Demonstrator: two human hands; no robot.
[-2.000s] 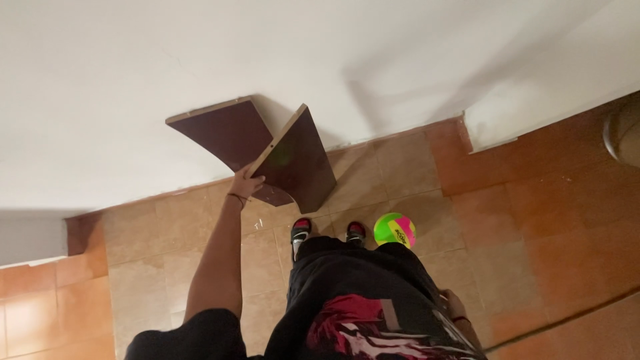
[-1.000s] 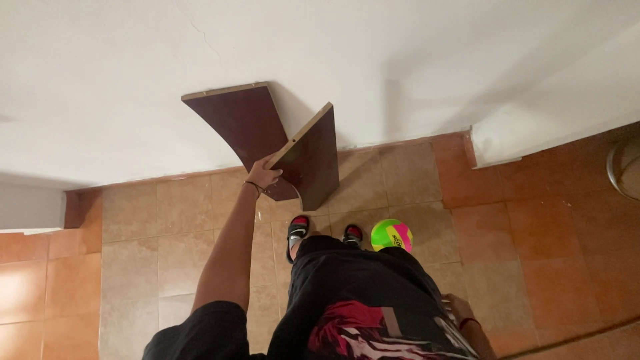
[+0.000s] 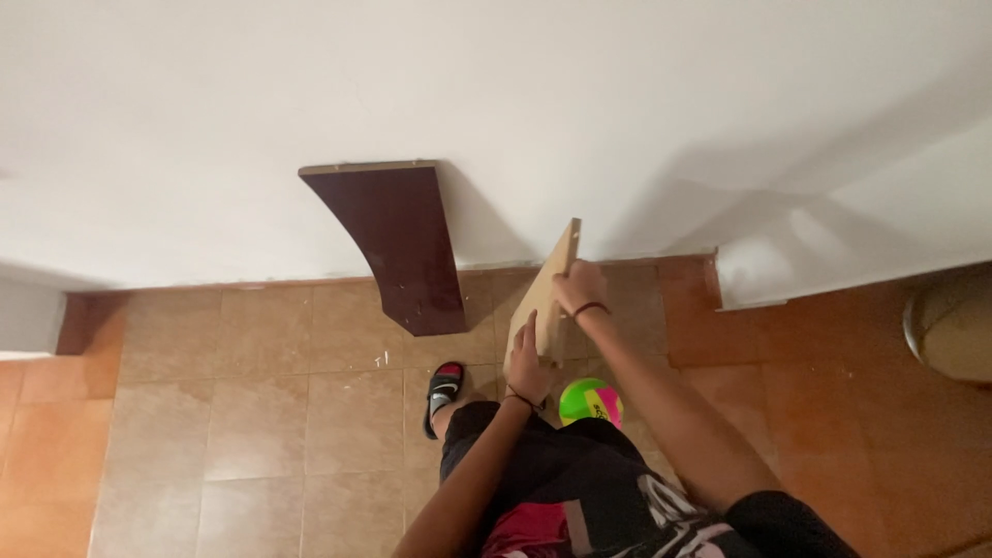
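A dark maroon wooden panel [image 3: 395,248] with one curved side stands on the floor, leaning against the white wall, touched by neither hand. To its right is a second wooden panel [image 3: 544,298], its pale face and narrow edge in view. My right hand [image 3: 581,287] grips that panel's edge near the upper part. Lower down, my left hand [image 3: 528,364] lies against its pale face with fingers extended; whether it grips cannot be told. Small pale pegs or fittings show on the top edges of both panels.
A green, yellow and pink ball [image 3: 590,401] lies on the tiled floor [image 3: 256,426] by my legs. My left foot wears a sandal [image 3: 445,391]. The white wall [image 3: 496,116] runs across ahead, with a corner at right. A round metal-rimmed object [image 3: 942,333] stands far right.
My right hand has come up from beside my body onto the second panel. That panel has moved away from the maroon one and turned, showing its pale face. My left hand has moved right.
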